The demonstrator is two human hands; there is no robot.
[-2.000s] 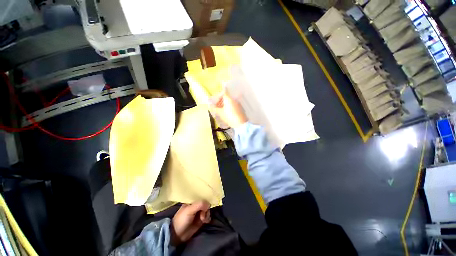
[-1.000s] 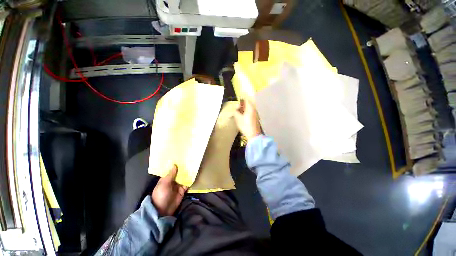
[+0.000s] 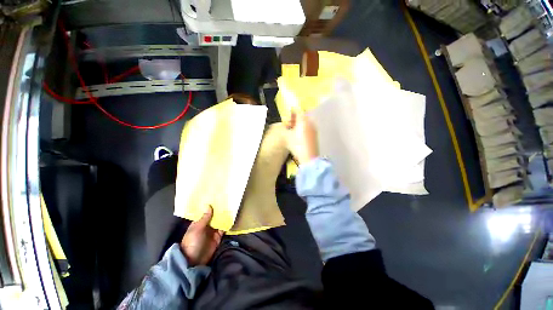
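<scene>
A yellow panel (image 3: pixel 215 160), washed out white in part, lies over my lap. A duller tan-yellow panel (image 3: pixel 262 181) shows beside and under it. My left hand (image 3: pixel 201 240) grips the near edge of the yellow panel, thumb on top. My right hand (image 3: pixel 301 138) is at the upper right corner of the tan-yellow panel, its fingers closed on that corner; it is slightly blurred. To the right is a fanned stack of yellow panels (image 3: pixel 339 63) with a brown tab (image 3: pixel 309 63) on its far edge and a grey-white sheet (image 3: pixel 339 133) on top.
A white machine casing (image 3: pixel 254 15) with red and green buttons is at the top. A red air hose (image 3: pixel 142 126) loops at upper left. A brown cardboard box (image 3: pixel 324 21) stands behind the stack. Racks of beige pieces (image 3: pixel 488 121) stand at right beyond a yellow floor line (image 3: pixel 445 115).
Since two seconds ago, my left hand has moved to the yellow panel's near edge. My right hand has moved from the right stack to the tan-yellow panel's corner. The camera view has turned.
</scene>
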